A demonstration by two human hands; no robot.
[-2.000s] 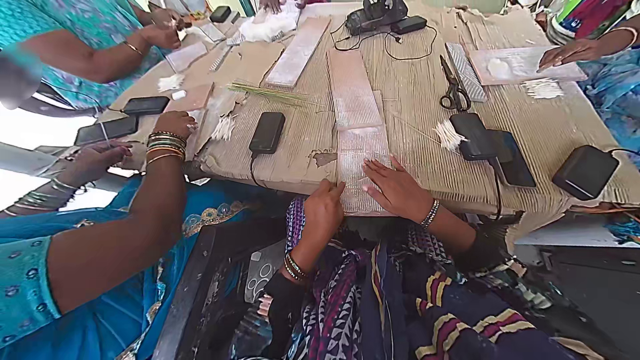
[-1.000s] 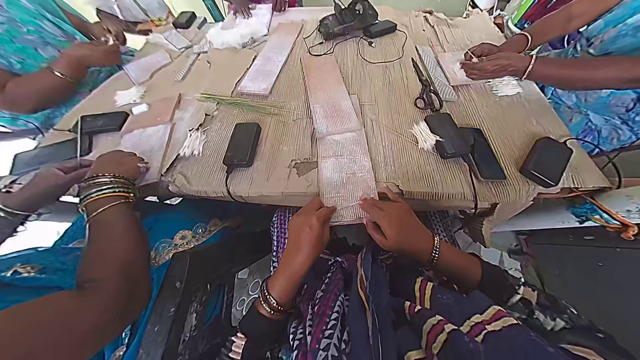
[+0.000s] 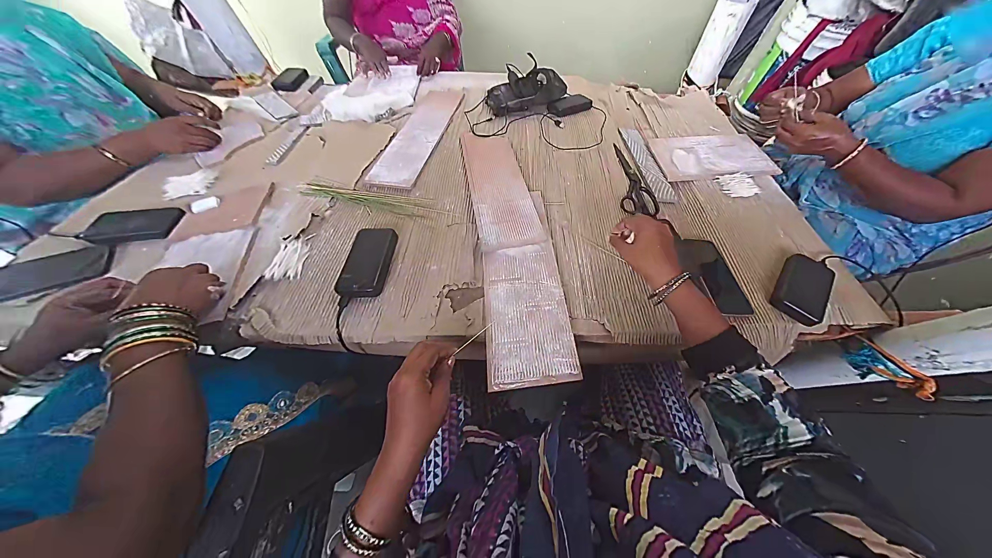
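Pinched between the fingers of my left hand is a thin stick, just left of a long board with a pale powdery surface. That board lies lengthwise in front of me and its near end overhangs the table edge. My right hand is raised right of the board, over the spot where the white cotton wicks lay, its fingers curled around something small and white. Black-handled scissors lie just beyond it. A bundle of thin green-yellow sticks rests further left.
Corrugated cardboard covers the table. A black power bank with a cable lies left of the board; a smartphone and another black device lie right. Black straps and cables sit at the far side. Co-workers' hands are at both sides.
Both my hands have left the board's near end and moved apart. The left now has a thin stick; the right has gone to the right, near the scissors.
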